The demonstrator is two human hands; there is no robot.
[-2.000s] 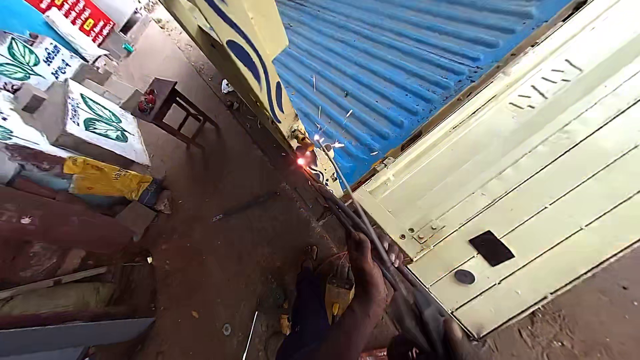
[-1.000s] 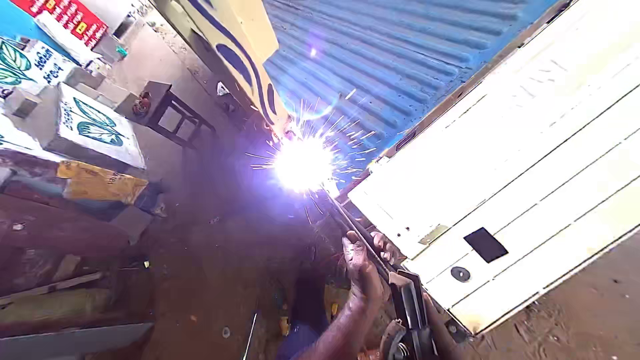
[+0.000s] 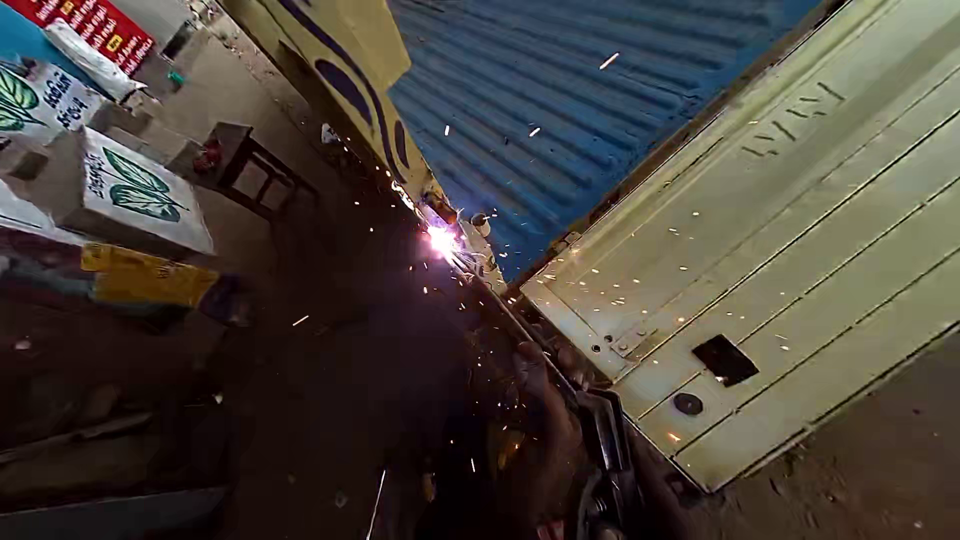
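A welding arc glows at the lower end of a cream-painted metal frame (image 3: 375,82) with dark blue patterns. A thin rod (image 3: 510,319), seemingly a welding electrode, runs from the arc down to the dark electrode holder (image 3: 607,435). My left hand (image 3: 544,397) is closed around the rod just ahead of the holder. Deep in shadow at the holder's right side is my right hand (image 3: 651,469), apparently gripping it; its fingers are mostly hidden. Beside the arc lie a blue corrugated metal sheet (image 3: 570,112) and a cream metal panel (image 3: 787,247).
Sparks scatter over the panel, which has a dark square (image 3: 725,360) and a round dark disc (image 3: 688,403) on it. At left are a small wooden stool (image 3: 259,172), a white block with painted leaves (image 3: 146,191) and a yellow sack (image 3: 154,276). Dark ground lies below.
The arc glowed small and red, flared into a large white-violet burst, and is now smaller again. Its surroundings look darker now. Both hands stay near the rod and holder.
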